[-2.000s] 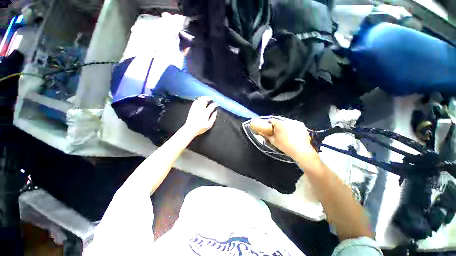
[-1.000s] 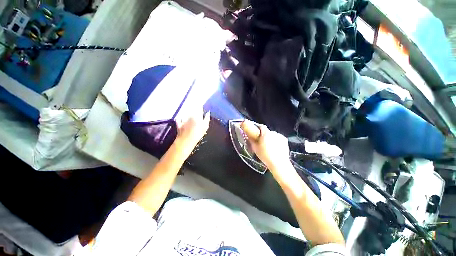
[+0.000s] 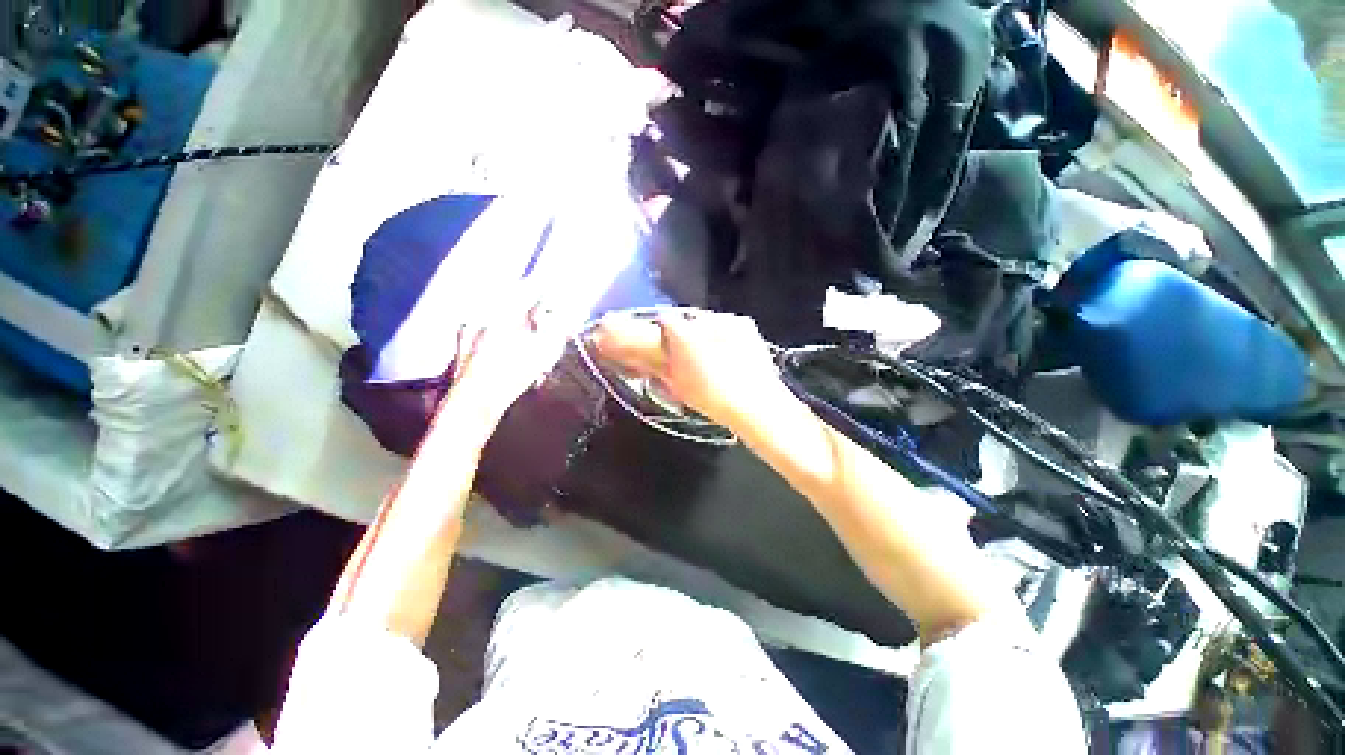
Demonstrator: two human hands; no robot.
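Observation:
A dark garment piece [image 3: 738, 516] lies over the blue padded form [image 3: 413, 280], whose left end shows under bright glare. My right hand [image 3: 708, 359] grips the handle of the steam iron [image 3: 657, 413], which sits on the upper left part of the dark cloth, its tip towards my left hand. My left hand [image 3: 509, 354] rests at the left end of the cloth, just left of the iron. Glare washes out its fingers, so I cannot tell whether they pinch the cloth.
A dark garment pile [image 3: 826, 162] lies behind the form. A second blue form [image 3: 1180, 339] stands at the right near the window. Black hoses [image 3: 1033, 443] run from the iron to the lower right. A blue board with fittings [image 3: 89, 177] is at the upper left.
The iron in my right hand has moved left along the cloth, close to my left hand. My left hand has shifted slightly left and up. The view has turned towards the form's left end.

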